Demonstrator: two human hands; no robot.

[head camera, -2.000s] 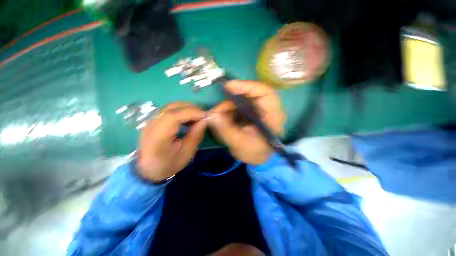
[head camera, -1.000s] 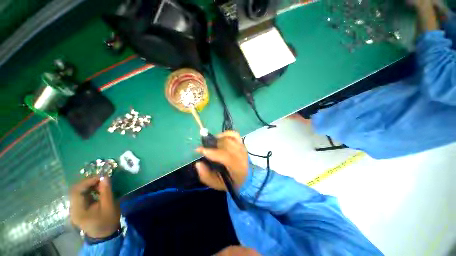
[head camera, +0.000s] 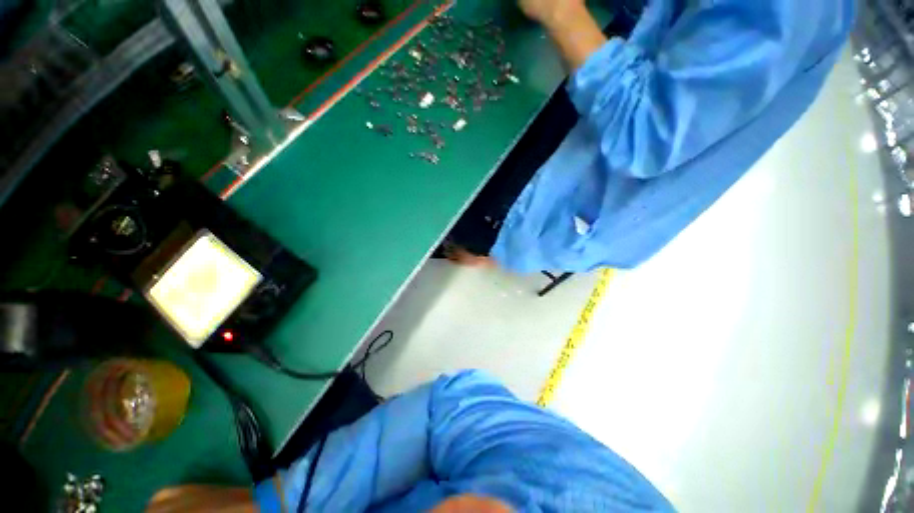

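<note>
My right hand (head camera: 205,499) shows only as a strip at the bottom left, cut off by the picture's edge. Its fingers and anything in them are hidden. My left hand is out of the picture. The yellow tape roll (head camera: 172,399) with silvery bits inside stands on the green mat above my right hand. A small pile of silvery components (head camera: 83,491) lies at the bottom left corner. The black soldering station (head camera: 293,278) has a red light and a lit yellowish square (head camera: 203,288). Black cords run from it towards my sleeve.
Another person in a blue smock (head camera: 692,110) sits at the bench further right, one arm over the mat. Many small scattered parts (head camera: 441,85) lie near that arm. A metal post (head camera: 225,75) stands behind the bench's red line. The pale floor (head camera: 702,341) has a yellow line.
The view has swung to the right. My left hand, the spool stand and the white patch have left the picture. My right hand is now mostly cut off, and the iron no longer shows.
</note>
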